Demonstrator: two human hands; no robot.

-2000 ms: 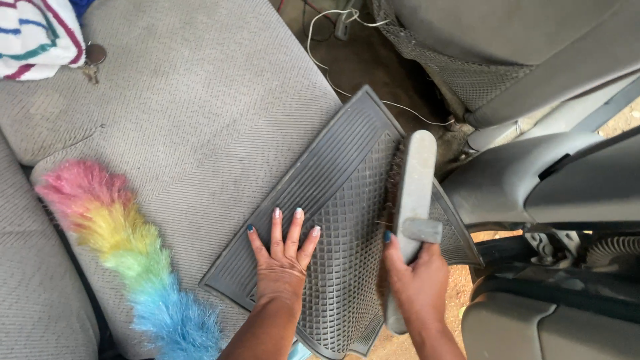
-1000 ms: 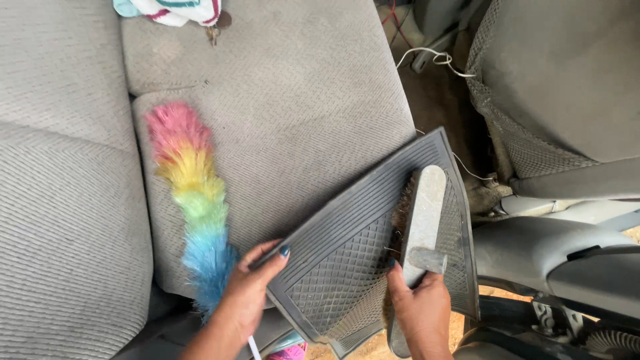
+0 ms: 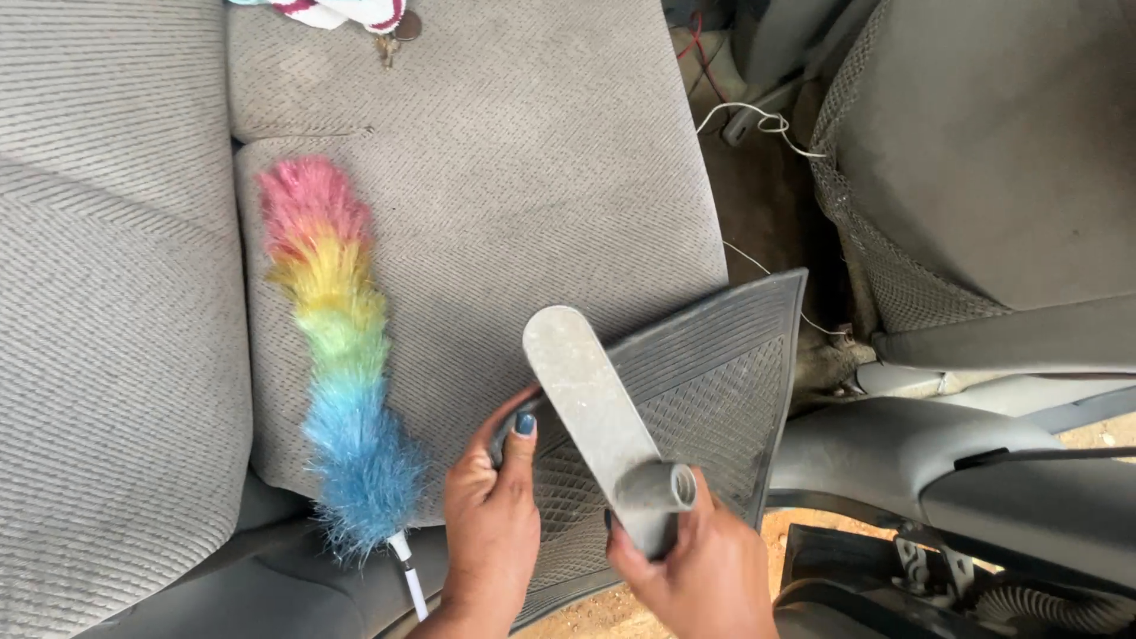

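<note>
My left hand (image 3: 497, 506) grips the left edge of a dark rubber car floor mat (image 3: 719, 399), thumb on top. The mat is tilted over the front edge of the seat and bends slightly. In my right hand (image 3: 697, 559) is a grey broom head (image 3: 590, 399), held at its lower end near the hollow handle socket. Its flat back faces up over the mat, and its bristles are hidden. A rainbow-coloured duster (image 3: 342, 355) lies on the seat to the left of my left hand, its white handle pointing down.
The grey fabric car seat (image 3: 532, 177) fills the middle, with keys (image 3: 388, 49) and a striped cloth (image 3: 342, 11) at its top. A white cable (image 3: 754, 108) runs over the footwell. At right are another seat's back (image 3: 994, 160) and the door-side trim (image 3: 870, 444).
My left hand went from lying flat on the mat to gripping its edge. The broom head has moved left across the mat, toward my left hand. The view has shifted left.
</note>
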